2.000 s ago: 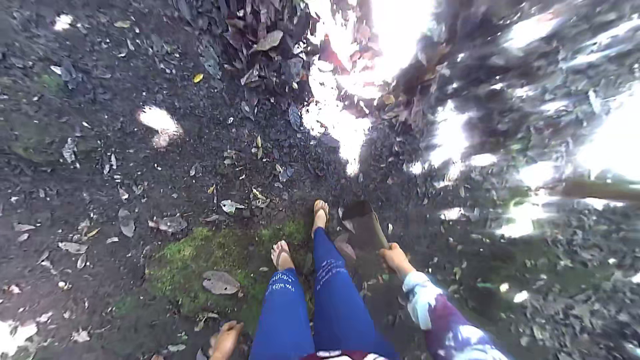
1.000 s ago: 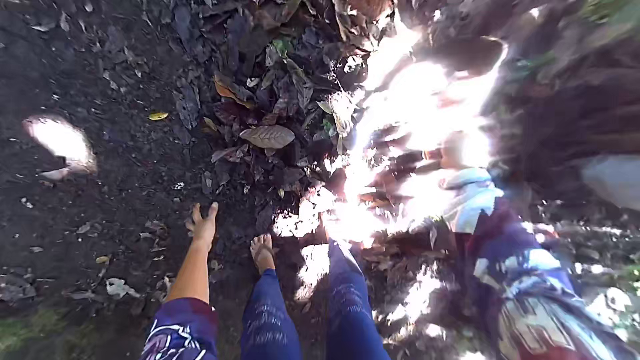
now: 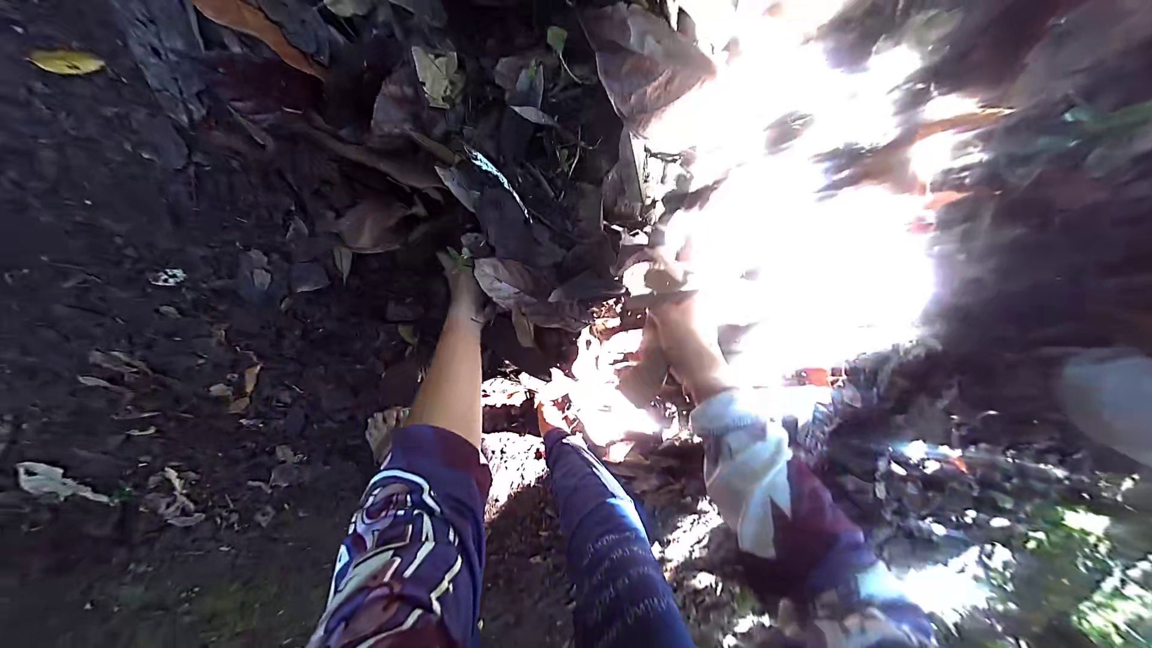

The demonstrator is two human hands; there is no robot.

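My left hand [image 3: 463, 279] reaches into the edge of a heap of dry brown leaves [image 3: 513, 207], and leaves cover its fingers. On the other side of the heap, my right hand [image 3: 668, 286] is against the leaves in strong sunlight, its fingers washed out by glare. Whether either hand grips leaves cannot be made out. A patterned sleeve covers my left upper arm; a pale cloth is at my right forearm. One foot [image 3: 551, 417] shows between my arms, below the heap.
Dark soil [image 3: 225, 396] with scattered small leaves lies at the left. A yellow leaf [image 3: 66, 61] is at the upper left. Glaring sunlit litter spreads right of the heap, and blurred ground with green patches lies at the lower right.
My left hand has moved from above bare soil into the leaf heap. My right hand, on a flat bladed tool's handle two seconds ago, is now at the leaves. The view has moved closer to the heap.
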